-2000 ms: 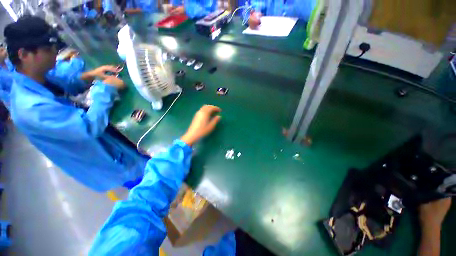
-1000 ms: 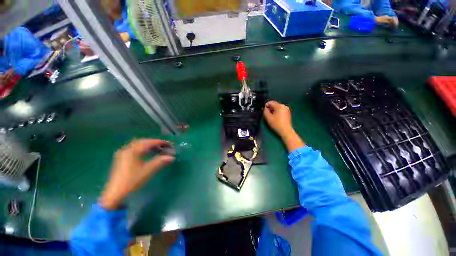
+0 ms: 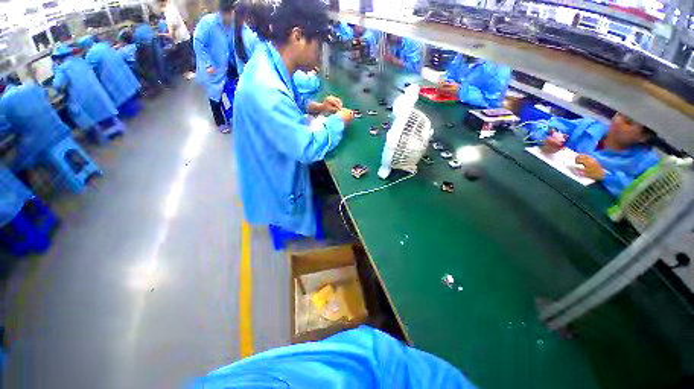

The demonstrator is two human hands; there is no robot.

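Note:
Neither of my hands is in the picture. Only a blue sleeve of mine shows at the bottom edge, cut off by it. Nearest in front of me on the green bench [image 3: 487, 235] lies a small cluster of white scraps [image 3: 448, 280]. A small dark watch unit [image 3: 447, 186] lies farther off, and several more units with silver faces [image 3: 454, 163] lie beside the fan. Another dark unit [image 3: 358, 171] is near the bench's left edge.
A white fan [image 3: 407, 139] stands on the bench, its cable [image 3: 373, 190] curving to the edge. A metal post [image 3: 616, 266] rises at right. An open carton [image 3: 327, 292] stands on the floor. A person in blue [image 3: 278, 137] works at left; others sit across the bench.
The view has swung left and up. The clamp fixture, black trays and both my hands, one of them pinching a small dark piece, have left the picture. The neighbouring person and carton now show.

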